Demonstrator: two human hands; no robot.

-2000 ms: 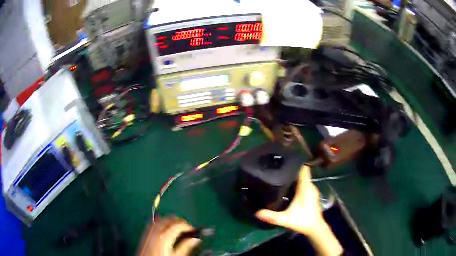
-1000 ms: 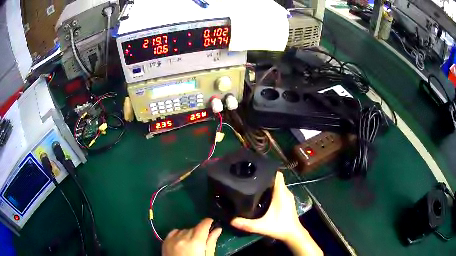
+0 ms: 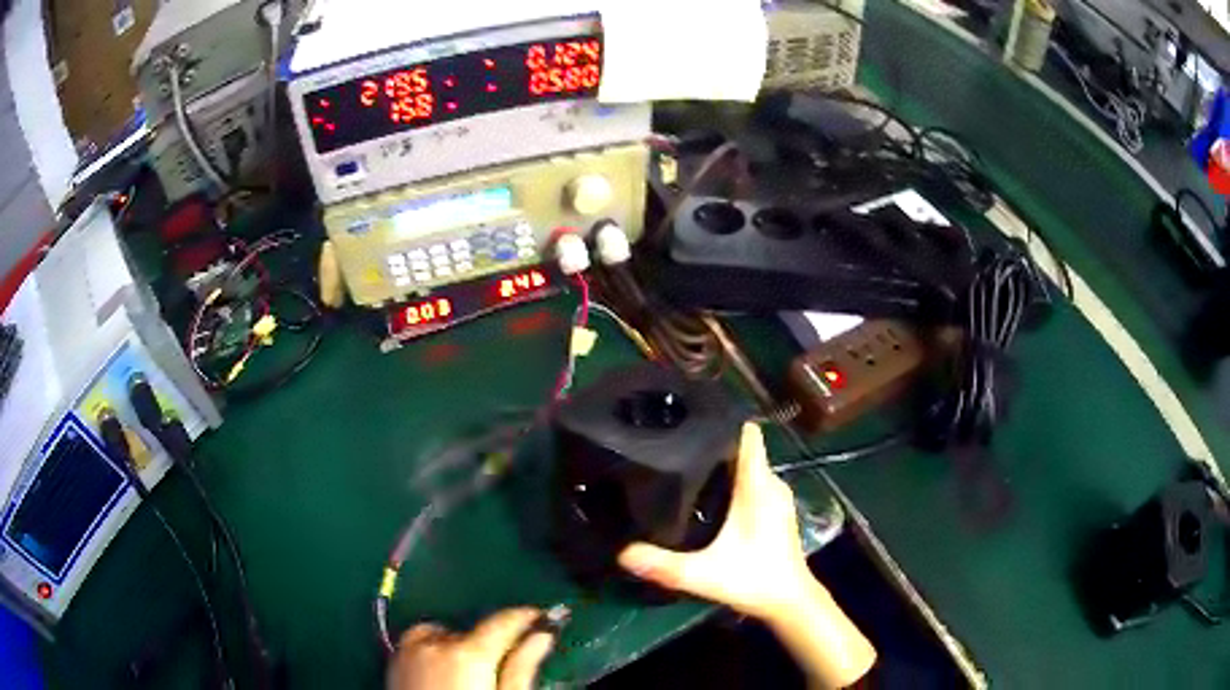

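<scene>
A black power cube [image 3: 648,472] stands on the green mat near the front edge, with round recessed outlets on its top and sides. My right hand [image 3: 742,566] grips its right side, thumb across the lower front. My left hand [image 3: 472,655], cut off by the lower edge, holds the small plug of the USB test lead [image 3: 554,616] just left of and below the cube, apart from it. The lead's thin red-white wire [image 3: 390,582] with yellow bands loops up to the electronic load [image 3: 445,243].
A power meter [image 3: 459,101] stands on the load, a small dual display meter [image 3: 472,306] in front. A tester with screen [image 3: 68,492] is at left. Behind right are a black power strip [image 3: 809,270] and brown extension socket [image 3: 857,373]. Another black cube [image 3: 1160,553] is at far right.
My left hand and the plug have moved down and left, away from the cube's front. The red readings have changed. My right hand still grips the cube.
</scene>
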